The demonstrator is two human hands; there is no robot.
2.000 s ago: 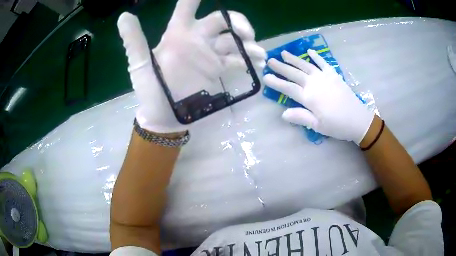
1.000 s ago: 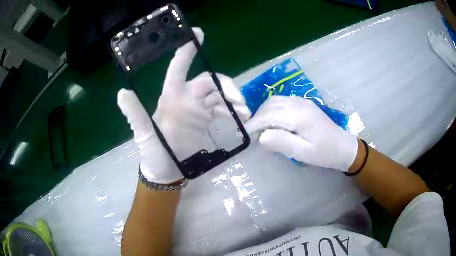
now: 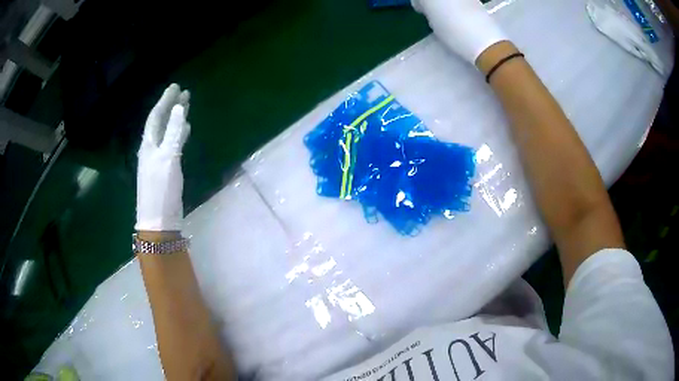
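A loose, fanned pile of glossy blue protective film (image 3: 409,167) with yellow-green stripes lies on the white plastic-wrapped bench. My left hand (image 3: 162,160), in a white glove, is over the green belt, left of the film. Its fingers are extended and I see nothing in it. My right hand (image 3: 461,26), also gloved, is at the top edge over the far side of the bench, beyond the film. Its fingers are partly cut off, so what it holds, if anything, cannot be told. The black phone middle frame held before is not visible in either hand.
The shiny green conveyor belt (image 3: 246,97) runs beyond the bench (image 3: 253,298). A faint dark frame (image 3: 53,260) is on it at left. A blue item (image 3: 389,3) shows at the top edge. A crumpled white glove or cloth (image 3: 622,33) lies at the right end.
The black middle frame is gone from my left hand, which has moved left. My right hand has left the film and moved up to the far edge, uncovering the whole pile.
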